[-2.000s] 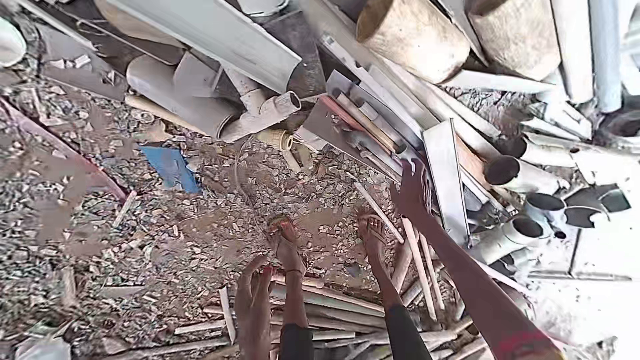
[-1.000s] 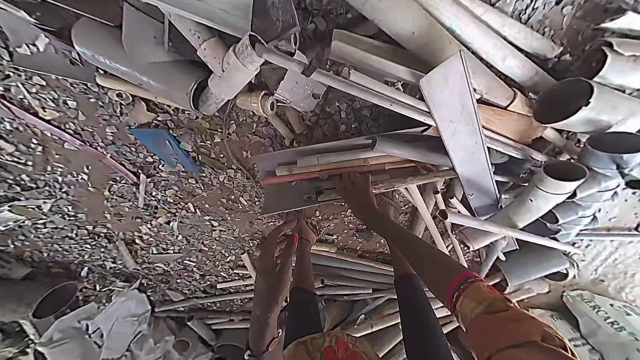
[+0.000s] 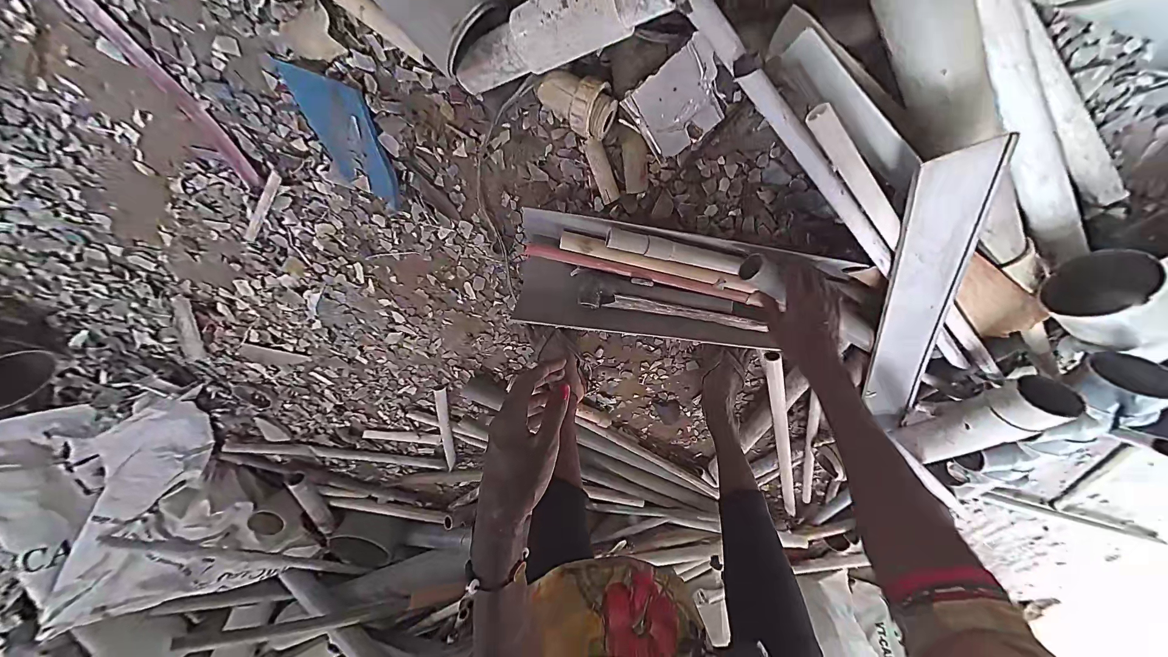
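Observation:
My right hand (image 3: 808,306) lies over the right end of a bundle of narrow plastic pipes and strips, its fingers around or against a grey pipe; the exact grip is partly hidden. The bundle rests on a grey plastic channel (image 3: 566,290) and includes a red strip (image 3: 630,266), a tan strip (image 3: 589,244) and a pale pipe (image 3: 675,249). My left hand (image 3: 529,420) is raised below the channel's left end, fingers slightly bent and apart, holding nothing. Both my feet are on the ground beneath the channel.
A flat white plastic length (image 3: 940,274) leans at the right, near wide pipe pieces (image 3: 995,420). Thin pipes (image 3: 639,465) lie around my legs. White sacks (image 3: 137,511) are at lower left. A blue plastic piece (image 3: 342,128) and a threaded fitting (image 3: 579,105) lie on the gravel.
Two seconds ago my right hand was raised beside the pile, fingers spread. It is now at the bundle, which has come out over the ground in front of my feet.

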